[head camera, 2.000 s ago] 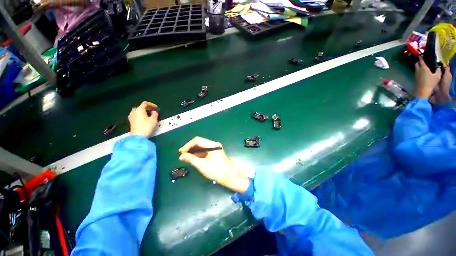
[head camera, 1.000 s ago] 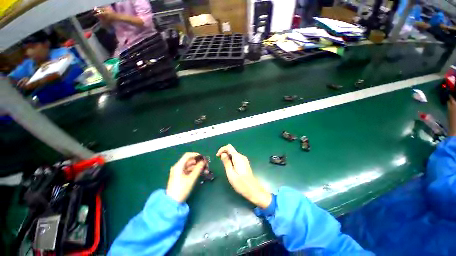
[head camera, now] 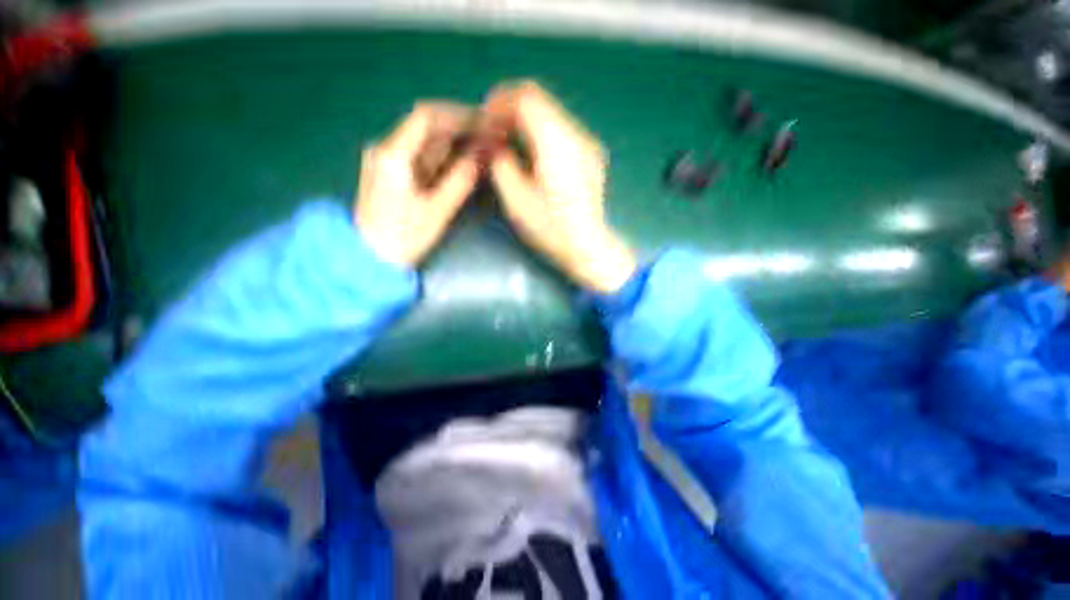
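My left hand [head camera: 419,176] and my right hand [head camera: 542,176] meet at the fingertips above the green bench top [head camera: 258,129]. A small dark module [head camera: 475,143] shows blurred between the fingers, mostly hidden; the left fingers curl around it and the right fingertips touch at the same spot. Whether the right hand holds a thin tool cannot be seen. Three waiting dark modules [head camera: 690,174] lie loosely grouped on the bench to the right of my hands, also blurred.
A red-rimmed bin [head camera: 82,252] with dark contents stands at the left edge. A white strip [head camera: 657,21] curves along the far side. A neighbouring person's blue sleeve [head camera: 1011,340] is at the right, near a small red and clear object [head camera: 1023,229]. The bench's near edge lies before my body.
The view has tilted down, so the belt is mostly out of the picture. My hands, apart a second ago, have come together at the fingertips.
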